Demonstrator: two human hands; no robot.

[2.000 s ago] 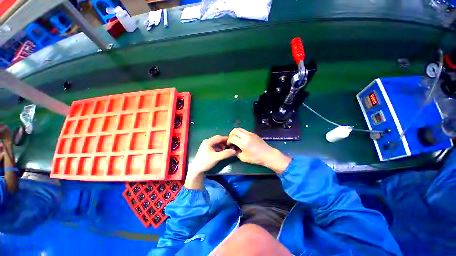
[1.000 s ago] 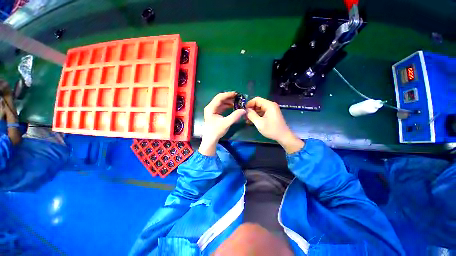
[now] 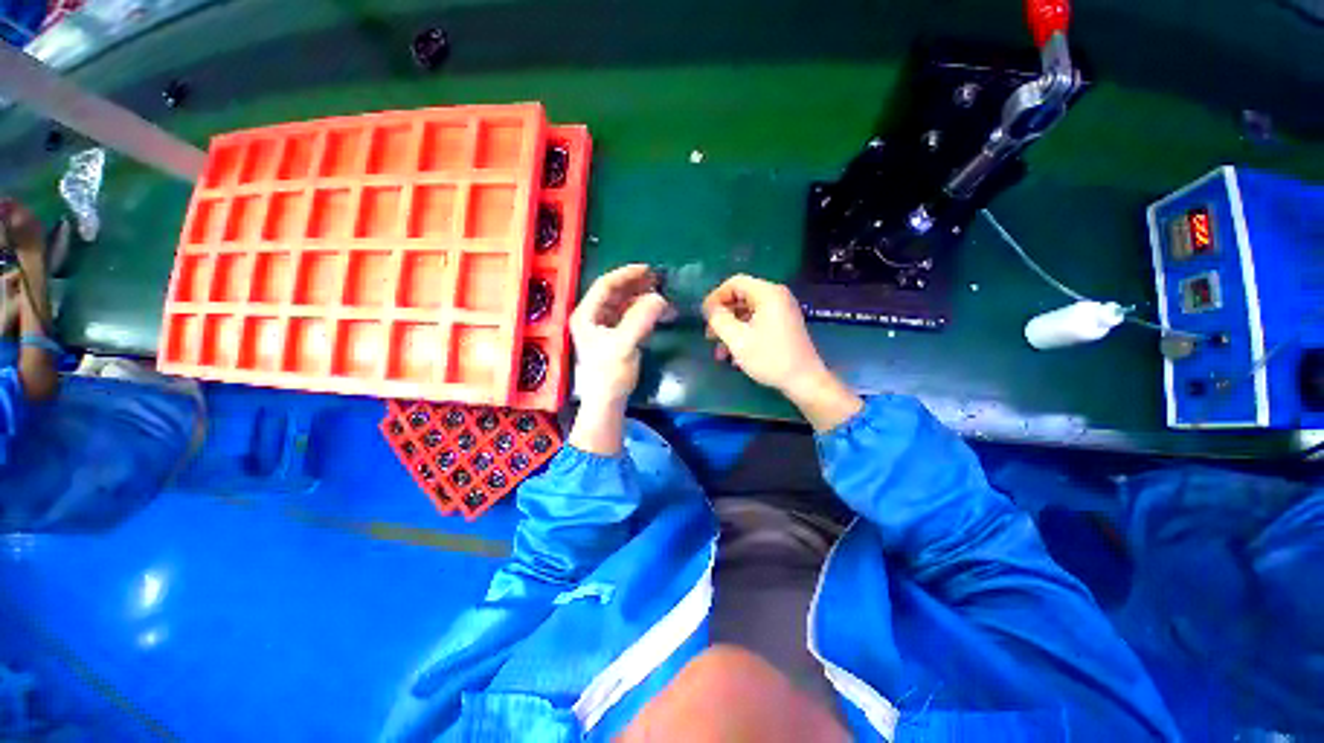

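My left hand (image 3: 616,331) holds a small black round part (image 3: 659,279) between thumb and fingers above the bench's near edge; most of the part is hidden or blends into the dark bench. My right hand (image 3: 764,337) is a short way to its right, apart from the part. Its fingers are curled together at the tips, and whether they pinch something tiny cannot be told. The black clamp fixture (image 3: 886,247) with its red handle (image 3: 1047,18) stands beyond my right hand, its lever leaning up and right.
An orange-red tray (image 3: 349,261) lies left on a lower tray (image 3: 575,218) holding black parts. A small-holed red tray (image 3: 479,447) is below the bench edge. A white bottle (image 3: 1072,324) lies by a blue control box (image 3: 1217,305). Another person's hand (image 3: 21,240) shows far left.
My hands were together on the black part one second ago; now they are apart, my right hand withdrawn to the right. The view has tilted down since two seconds ago.
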